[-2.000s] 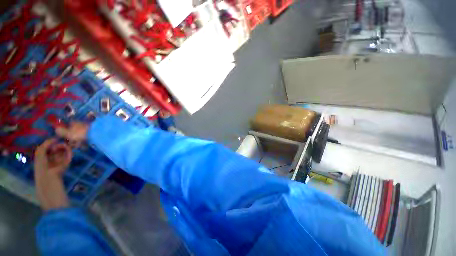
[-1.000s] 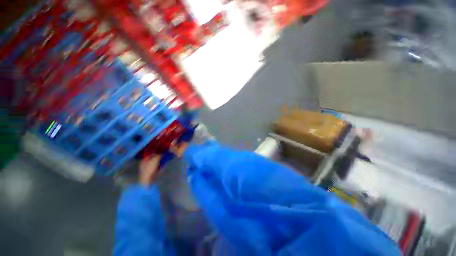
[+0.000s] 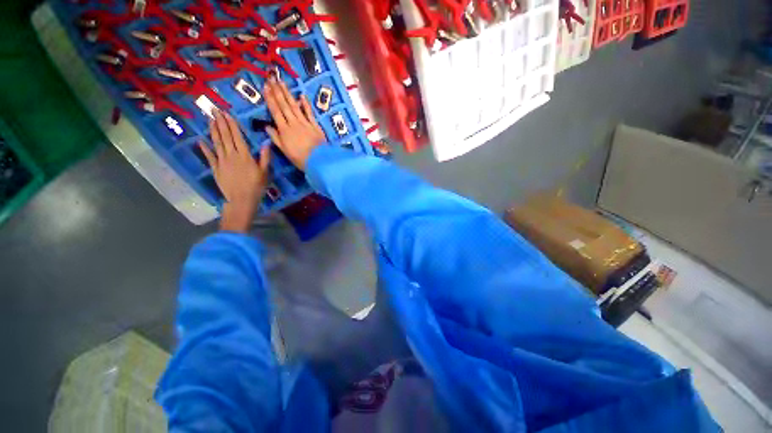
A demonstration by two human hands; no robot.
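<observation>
A blue compartment tray point(image 3: 190, 135) is at the upper left. Its upper part holds many red spring clamps point(image 3: 222, 84) gripping small units. Its lower part has small electronic units without clamps, such as one with a pale rim point(image 3: 247, 90). One unit's screen point(image 3: 173, 125) glows white. My left hand point(image 3: 239, 169) lies over the lower pockets with fingers stretched. My right hand point(image 3: 294, 127) lies beside it, fingers spread, fingertips near the lowest clamps. Neither hand visibly holds anything. Pockets under both hands are hidden.
A deep blue bin point(image 3: 313, 221) with red contents sits below the tray's near edge. A red tray point(image 3: 398, 93) and a white compartment tray point(image 3: 491, 76) stand to the right. A green crate point(image 3: 59, 161) is at left. A cardboard carton point(image 3: 580, 241) is at right.
Both hands have moved from the clamp bin up onto the blue tray's lower pockets. The view has shifted and become sharper.
</observation>
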